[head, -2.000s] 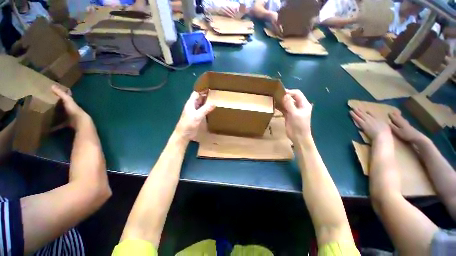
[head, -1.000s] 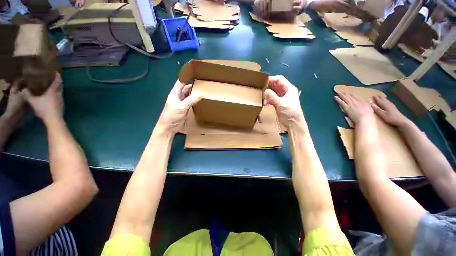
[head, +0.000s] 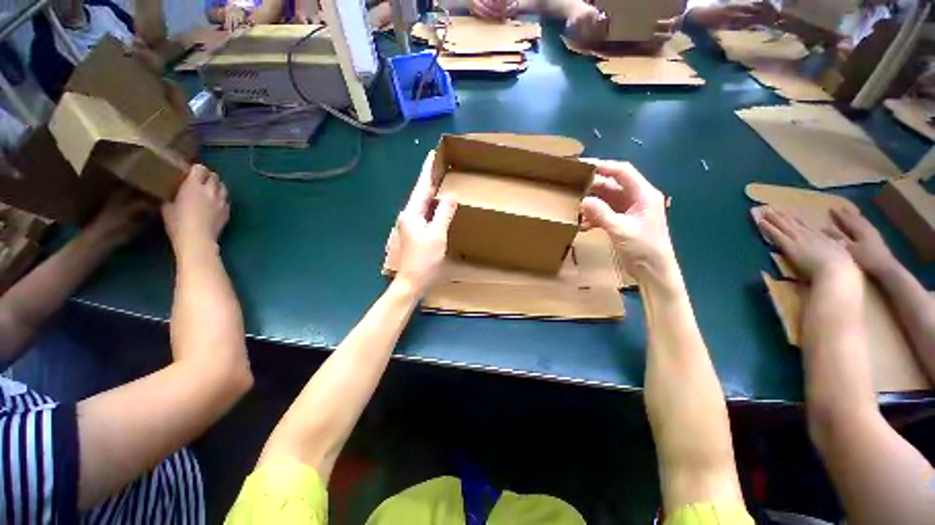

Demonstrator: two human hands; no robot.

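Note:
A partly folded tan box (head: 513, 234) stands in front of me, its front wall facing me and its open tray side up. My left hand (head: 425, 224) grips its left end, thumb on the front edge. My right hand (head: 627, 210) holds its right end, with thumb and fingers pinching the corner. Flat box blanks (head: 523, 299) lie under the box, their notched edges showing in front and at the sides. A rounded panel (head: 528, 144) shows behind the box. The fingers behind the left wall are mostly hidden.
At left a person's hands hold a partly folded box (head: 123, 133). At right another person's hands press on a flat blank (head: 871, 308). A blue bin (head: 421, 87), a cable (head: 308, 176) and a beige equipment box (head: 261, 70) are at far left. A flat sheet (head: 817, 144) lies at right.
The box's side walls now stand closer to square with its front and back walls, and my hands have closed in on its ends. The left neighbour's box has turned.

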